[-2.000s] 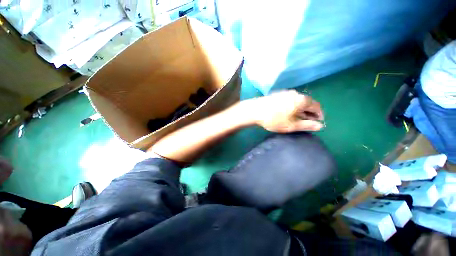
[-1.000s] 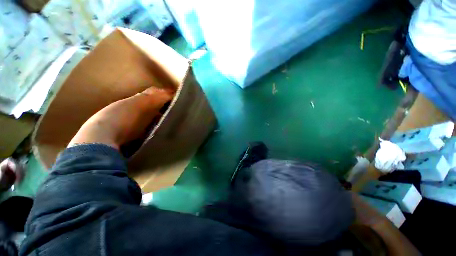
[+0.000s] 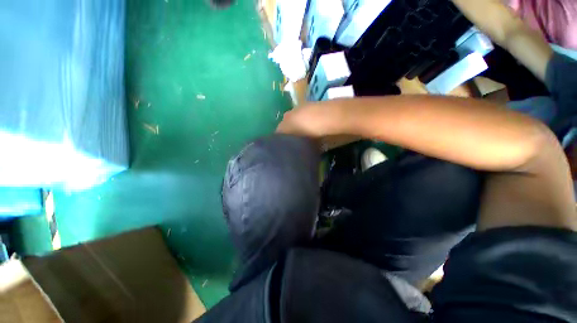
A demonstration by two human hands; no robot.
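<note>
My right hand (image 3: pixel 297 122) is at the upper middle, beside a dark, rounded knee (image 3: pixel 272 189). My bare forearm crosses from the right. The fingers are mostly hidden, so what they hold cannot be told. My left hand is out of the picture. Beyond my right hand lie black cylinders (image 3: pixel 411 47) in a crowded pile. Slim white-blue cartons (image 3: pixel 329 70) stand at the pile's near-left edge. A crumpled white cloth or tissue (image 3: pixel 291 61) lies beside them.
A large brown carton (image 3: pixel 111 271) is at the lower left. A blue-sheeted stack (image 3: pixel 63 82) fills the upper left beside the green floor (image 3: pixel 183 107). Another person's arm (image 3: pixel 506 26) reaches over the pile at upper right, near an open white carton (image 3: pixel 459 72) and pink clothing (image 3: pixel 543 17).
The view has swung right, from the large carton towards the pile. My left hand, inside the large carton one second ago, is out of the picture. My right forearm now shows fully.
</note>
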